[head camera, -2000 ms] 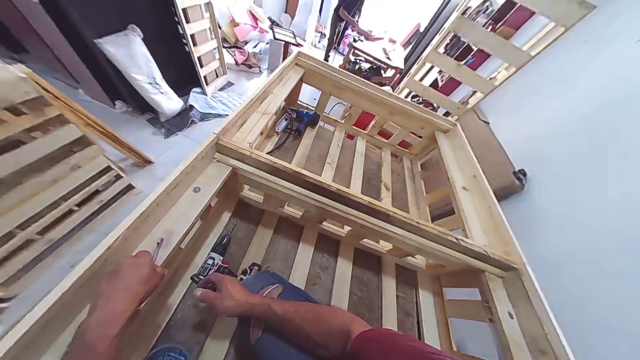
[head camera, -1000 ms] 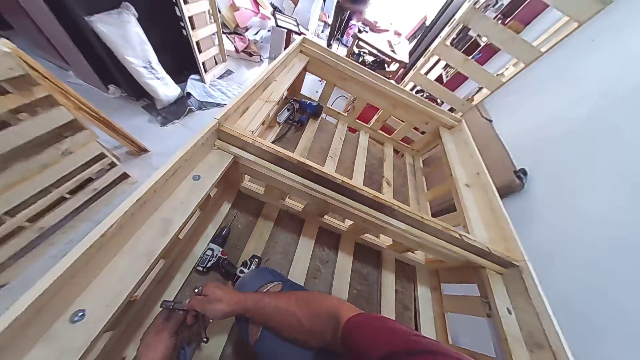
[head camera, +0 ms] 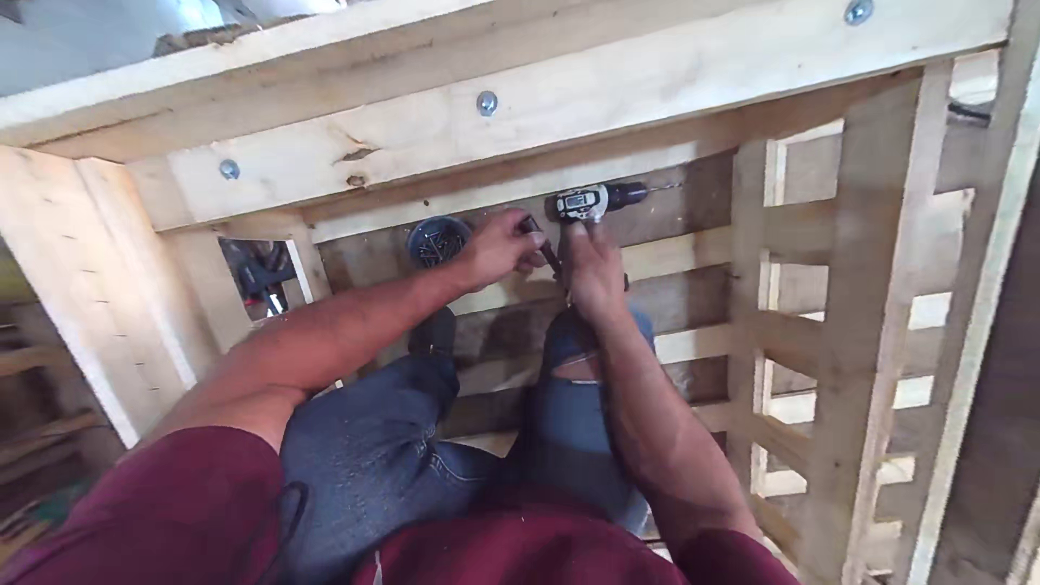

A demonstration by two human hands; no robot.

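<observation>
My left hand (head camera: 505,248) grips one end of a dark, slim metal tool (head camera: 546,250), whose exact kind I cannot tell. At its other end is my right hand (head camera: 593,268), with fingers closed around a part that they mostly hide. Just beyond the right hand a white and black cordless drill (head camera: 582,202) lies on its side with a bit in its chuck, pointing right. A round tub of screws (head camera: 439,241) stands left of the drill, beside my left wrist. Bolt heads with washers (head camera: 487,103) sit in the wooden side rail (head camera: 569,89) beyond.
I am inside a wooden frame with floor slats (head camera: 695,253) under my legs. A slatted wooden panel (head camera: 861,325) rises on the right, and a wide board (head camera: 97,284) stands at the left. Through a gap at the left a dark blue tool (head camera: 264,276) shows.
The view has swung down and left toward my lap. My hands, apart two seconds ago, have come together at the metal tool. The tub of screws has come into view.
</observation>
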